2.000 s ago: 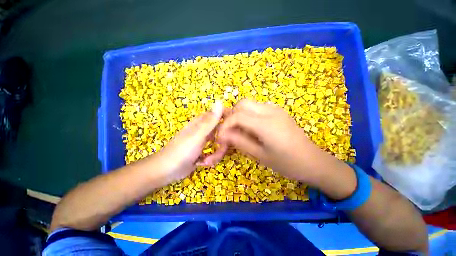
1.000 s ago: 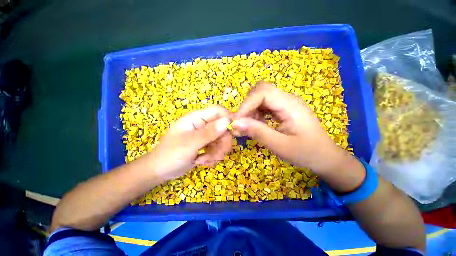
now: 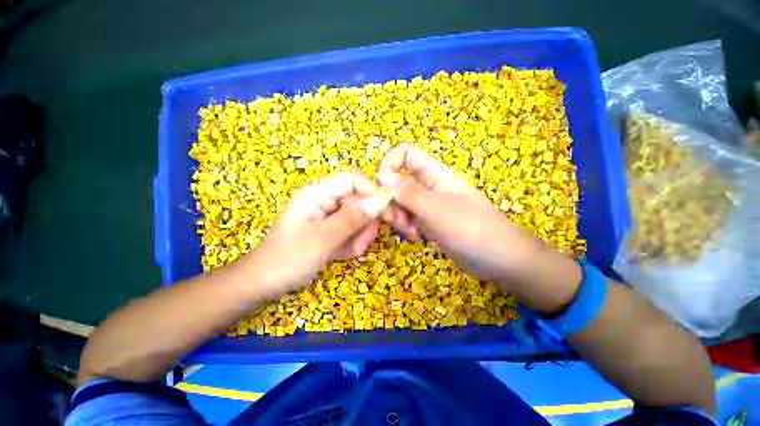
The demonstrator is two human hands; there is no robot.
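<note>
A blue plastic tray [image 3: 602, 158] holds a layer of many small yellow plastic parts [image 3: 400, 291]. My left hand [image 3: 321, 220] and my right hand [image 3: 442, 204] meet above the middle of the tray. The thumbs and fingertips of both hands come together around a small yellow part [image 3: 385, 200], mostly hidden by the fingers. The other fingers are curled, and I cannot tell whether more parts lie in the palms. A blue band [image 3: 583, 299] is on my right wrist.
A clear plastic bag [image 3: 679, 200] with duller yellow pieces lies right of the tray on the dark green surface [image 3: 92, 191]. A dark object [image 3: 18, 150] is at the left edge. Blue floor with yellow lines and a red object [image 3: 735, 356] show below.
My right hand has closed in from its wider pose of a second ago, and its fingers are more curled. The fingertips stay together. The tray sits slightly higher and further left in view.
</note>
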